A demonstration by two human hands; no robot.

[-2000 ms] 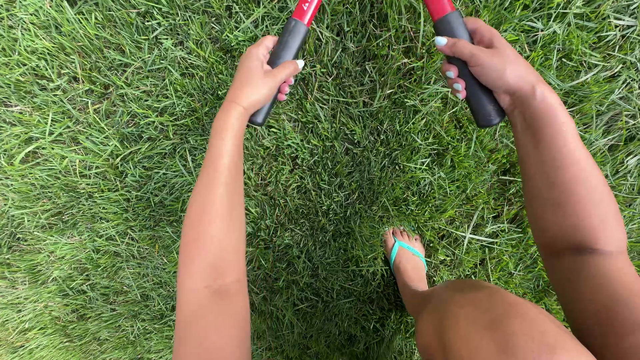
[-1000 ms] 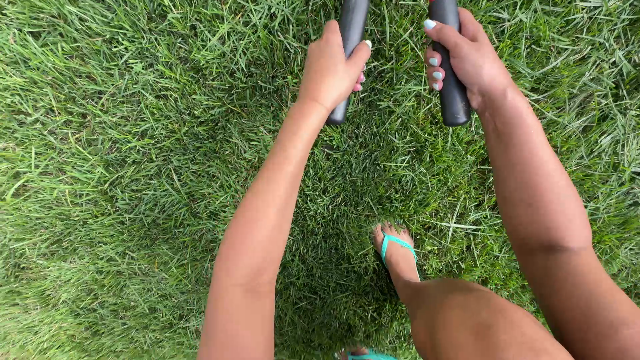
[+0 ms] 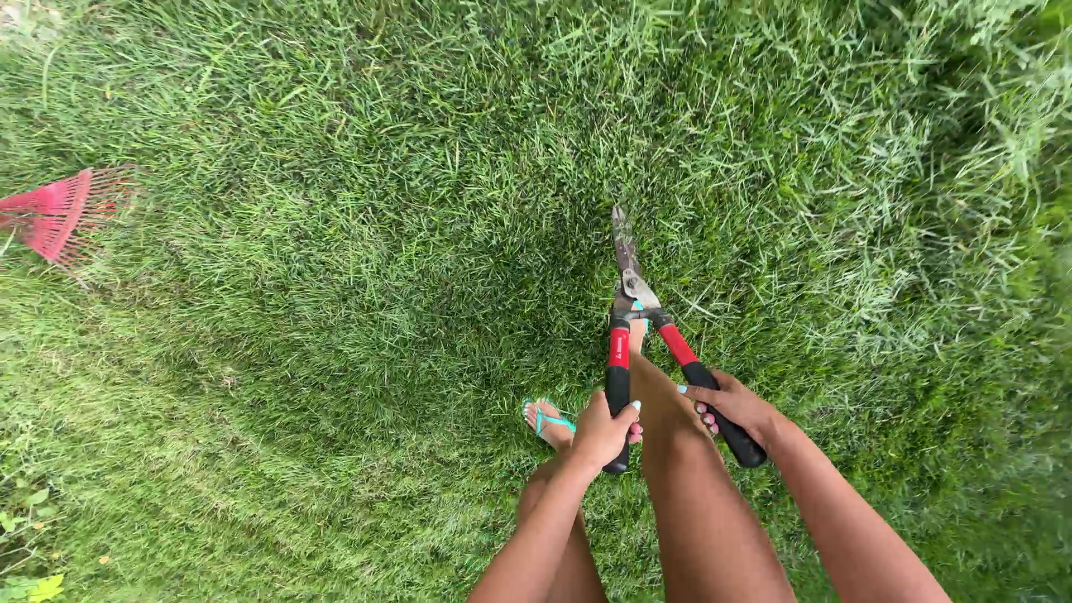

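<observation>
A pair of hedge shears [image 3: 630, 285] with red and black handles points away from me over the grass. My left hand [image 3: 605, 427] is wrapped around the black grip of the left handle. The black grip of the right handle is in my right hand [image 3: 730, 408]. The two handles spread apart in a narrow V, while the metal blades lie close together, with bits of grass on them. My right leg is below the shears, and its foot is partly hidden by the pivot and handles.
Grass [image 3: 377, 251] spreads all around, with pale loose clippings at the right. A red fan rake [image 3: 63, 213] lies at the left edge. My left foot in a turquoise flip-flop [image 3: 548, 423] stands beside my left forearm. Leafy weeds [image 3: 38, 511] grow at the lower left.
The view has shifted a lot, bringing the blades, the rake and both legs into sight. Both hands still hold the black grips, now lower in the view.
</observation>
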